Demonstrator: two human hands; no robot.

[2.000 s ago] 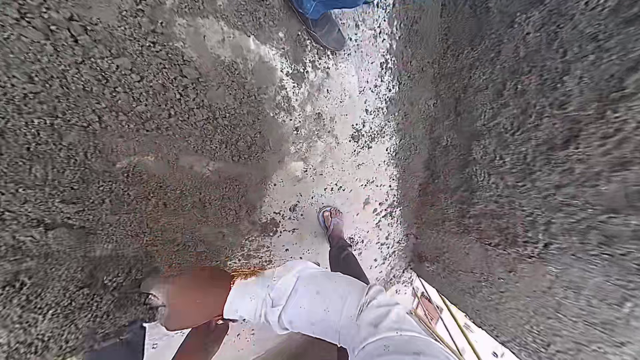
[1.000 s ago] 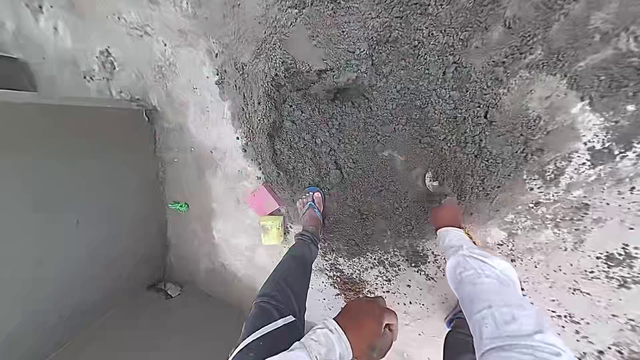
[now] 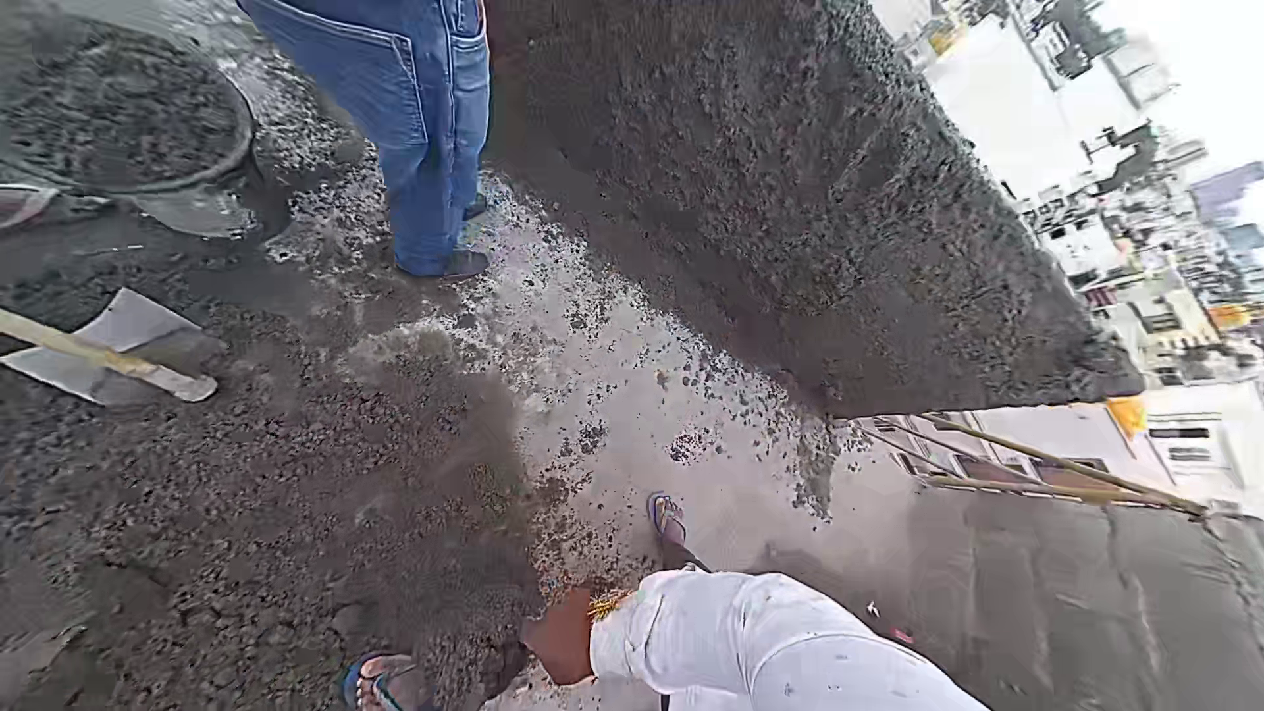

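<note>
My right hand (image 3: 563, 637), in a white sleeve with a yellow band at the wrist, is low in the view, over the edge of a bed of wet grey mortar (image 3: 296, 494). Its fingers are blurred and dark against the mortar, so whether it holds anything cannot be told. My left hand is out of view. One of my sandalled feet (image 3: 668, 515) stands on the pale, spattered floor; the other foot (image 3: 387, 681) is at the mortar's edge at the bottom. A shovel (image 3: 128, 346) with a pale handle rests on the mortar at the left.
A person in blue jeans (image 3: 425, 128) stands at the top, beside a round pan (image 3: 247, 128) filled with mortar. A rough, freshly coated wall (image 3: 790, 197) slants across the upper right. Bamboo poles (image 3: 1047, 464) lie beyond its lower end, with buildings (image 3: 1175, 316) past it.
The view has swung strongly away from the grey wall and the pink and yellow pieces seen a second ago. My left hand has left the view; the shovel, the pan and the person's legs now show.
</note>
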